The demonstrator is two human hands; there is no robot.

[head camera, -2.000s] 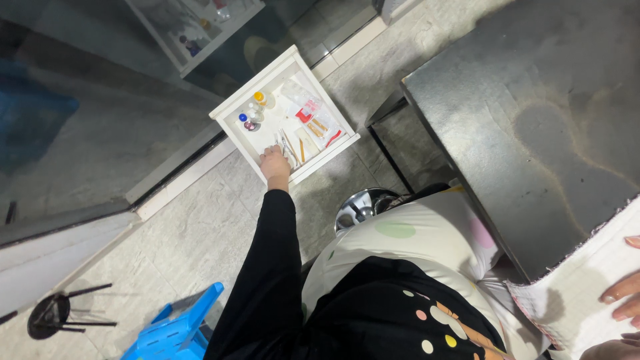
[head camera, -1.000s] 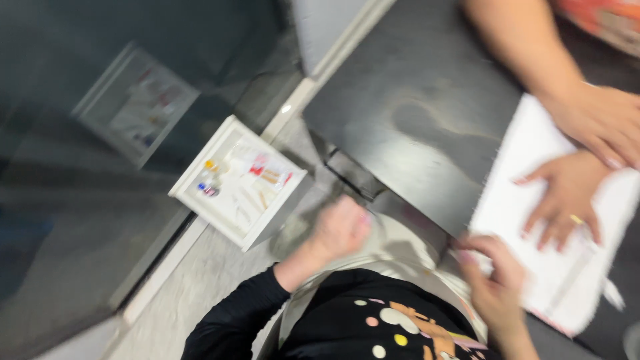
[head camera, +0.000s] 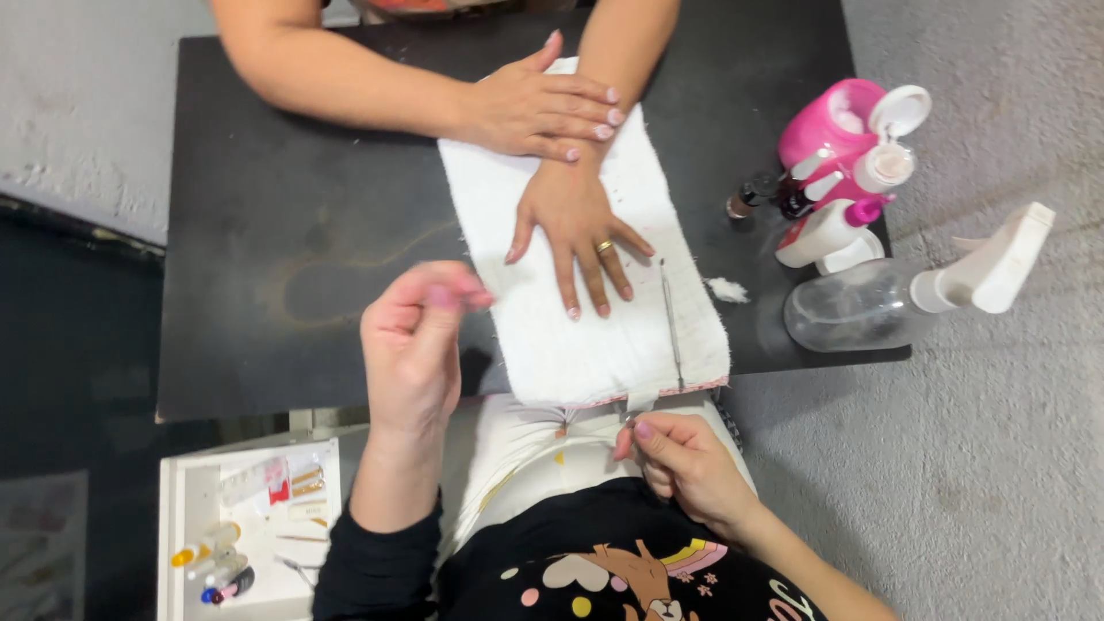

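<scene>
My left hand [head camera: 418, 345] is raised over the near left part of the black table [head camera: 233, 207], left of the white towel [head camera: 578, 362]. Its fingers are curled and blurred, so whether they hold anything is unclear. My right hand [head camera: 686, 466] is over my lap below the towel, thumb and index finger pinched at a small dark metal thing, mostly hidden. Another person's hand [head camera: 582, 224], with a ring, lies spread palm down on the towel; that person's other hand [head camera: 543, 108] rests across its wrist. A metal cuticle pusher [head camera: 671, 323] lies on the towel's right side.
A clear spray bottle [head camera: 854, 306], a white bottle with a pink cap [head camera: 819, 233], nail polish bottles [head camera: 750, 194] and an open pink container [head camera: 815, 125] crowd the table's right end. Cotton [head camera: 727, 290] lies beside the towel. A white drawer [head camera: 177, 526] with small bottles and tools stands lower left.
My left hand was in the drawer two seconds ago and is now above the table. My right hand has moved from the towel's edge to over my lap. The view has swung right.
</scene>
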